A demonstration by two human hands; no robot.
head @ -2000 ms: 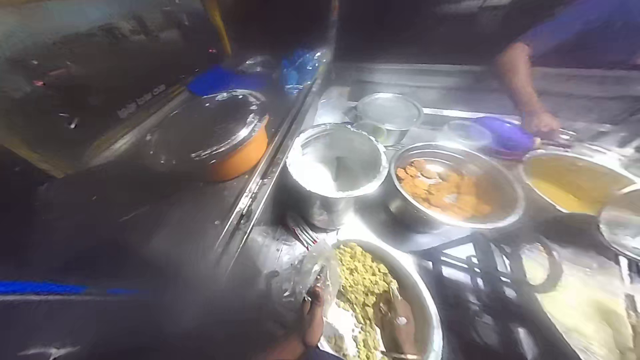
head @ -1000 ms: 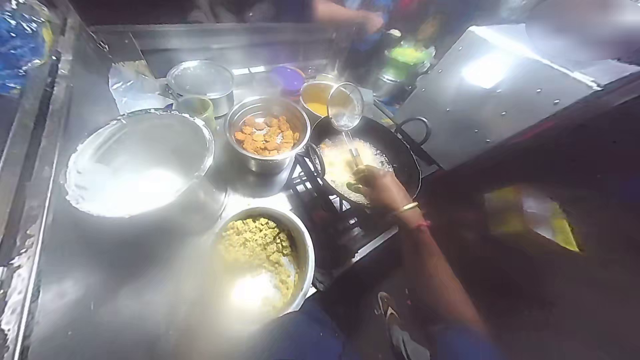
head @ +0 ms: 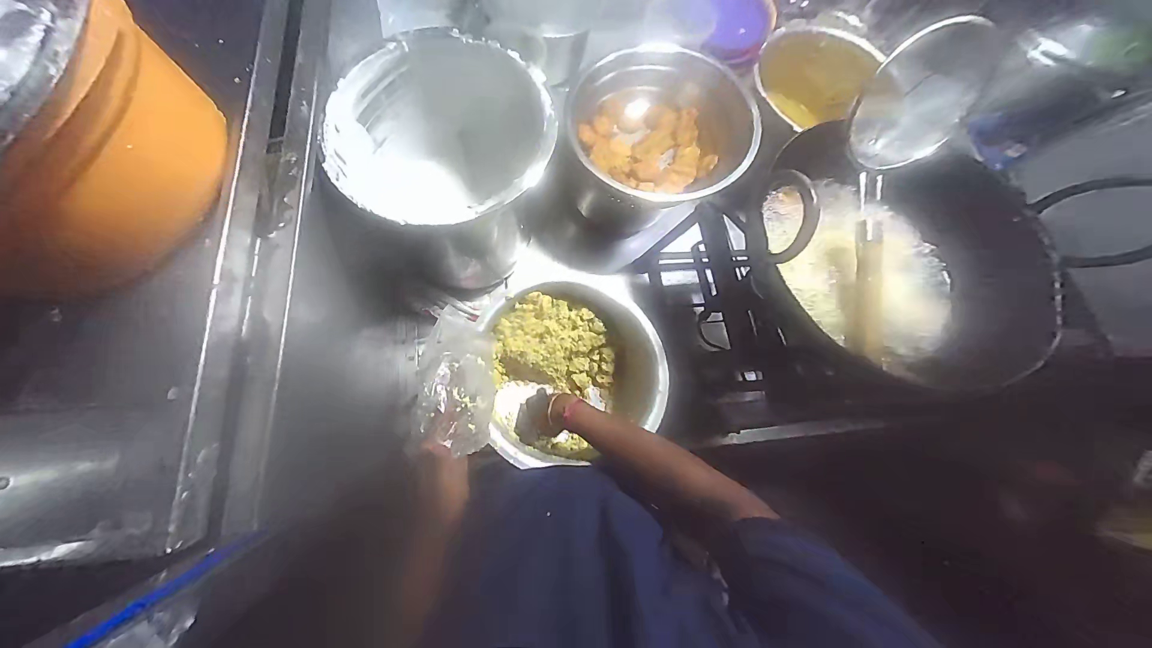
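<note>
My right hand (head: 540, 416) reaches down into a steel bowl (head: 659, 360) at the lower middle, against a yellow-green crumbly food mix (head: 558, 337). Its fingers are dark and blurred, so whether they hold any mix cannot be told. My left hand (head: 443, 454) is at the bowl's left side, gripping a clear plastic bag (head: 454, 396) that bears bits of food. The bag's far edge touches or overlaps the bowl's rim. Right of the bowl, a skimmer with a round mesh head (head: 922, 90) rests in a black wok (head: 999, 270) of foaming oil (head: 900, 288).
Beyond the bowl stand a large pot coated in white batter (head: 441, 135), a steel pot of orange fried pieces (head: 652, 148) and a bowl of yellow liquid (head: 819, 76). A black stove grate (head: 720, 297) lies beside the wok. An orange container (head: 117, 171) stands far left.
A second ago my right hand was at the skimmer over the wok; now it is inside the steel bowl. The skimmer is released and leans in the wok. The view has swung left and closer.
</note>
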